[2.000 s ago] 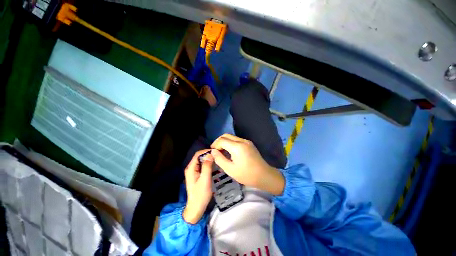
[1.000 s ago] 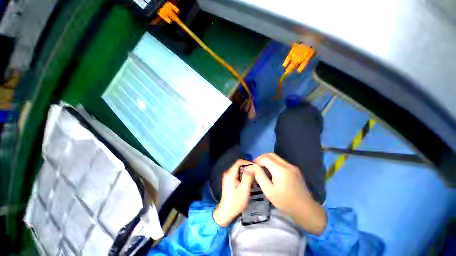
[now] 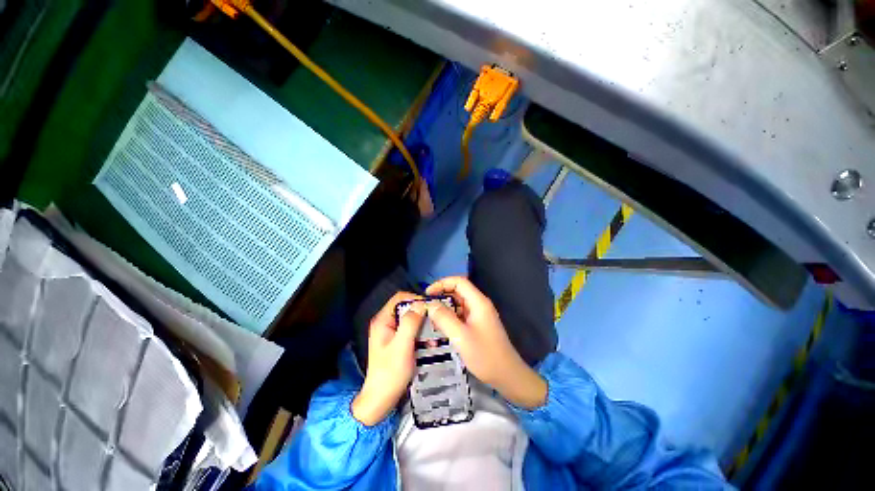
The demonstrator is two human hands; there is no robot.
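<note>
A phone middle frame, flat and black-edged with silvery bars and slots, is held over my lap. My left hand grips its upper left side, thumb on the top end. My right hand grips the upper right side, its thumb also on the top end. The thumbs nearly meet and hide part of the upper face. Any small part under the fingertips cannot be made out.
A pale blue sticker sheet lies on the green bench at left. A grey tray with white liner is at lower left. The white machine table spans the upper right, with an orange connector.
The view has shifted. The phone frame shows more fully between my hands than before. My fingers have spread to its two sides, and the thumbs now rest on its top end.
</note>
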